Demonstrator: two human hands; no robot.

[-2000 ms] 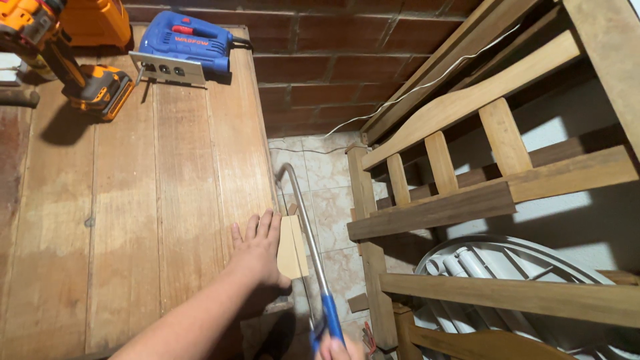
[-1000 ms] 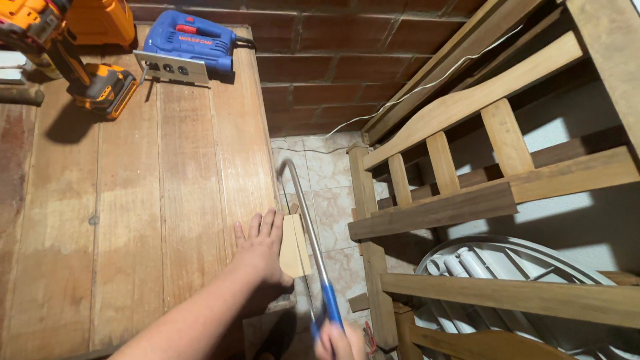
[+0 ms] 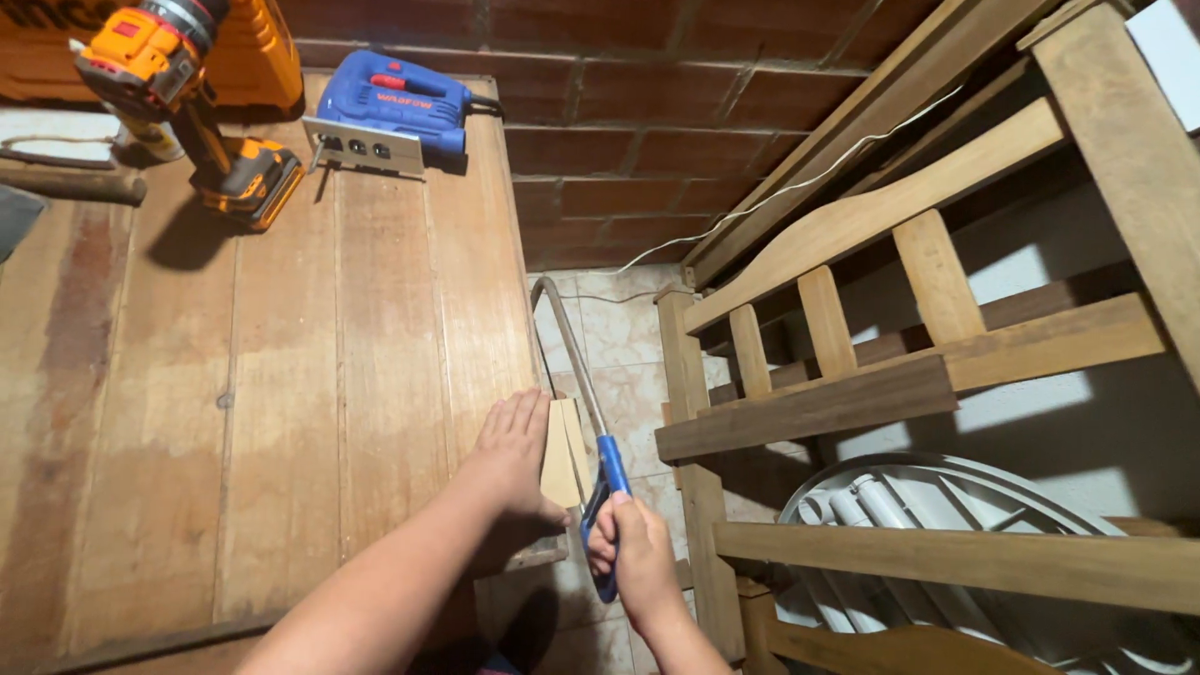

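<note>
A small pale wooden block (image 3: 561, 457) lies at the right edge of the plank tabletop (image 3: 384, 375), partly past it. My left hand (image 3: 514, 452) presses on the block and the tabletop, fingers toward the wall and thumb at the block's near end. My right hand (image 3: 636, 555) is closed round the blue handle of a hacksaw (image 3: 583, 375) with a tubular metal frame. The saw runs along the block, its frame tilted to the right and reaching beyond the block's far end. A narrow dark slit shows lengthwise in the block; the blade is partly hidden.
A blue jigsaw (image 3: 394, 103), an orange cordless drill (image 3: 225, 159) and an orange case (image 3: 267, 56) stand at the table's back. A wooden handle (image 3: 75, 183) lies at left. Right of a tiled floor gap (image 3: 623, 366) stands a wooden slatted frame (image 3: 806, 431) before white pipes (image 3: 881, 506).
My right hand and the saw have shifted slightly back and forth along the block. My left hand stays on the block.
</note>
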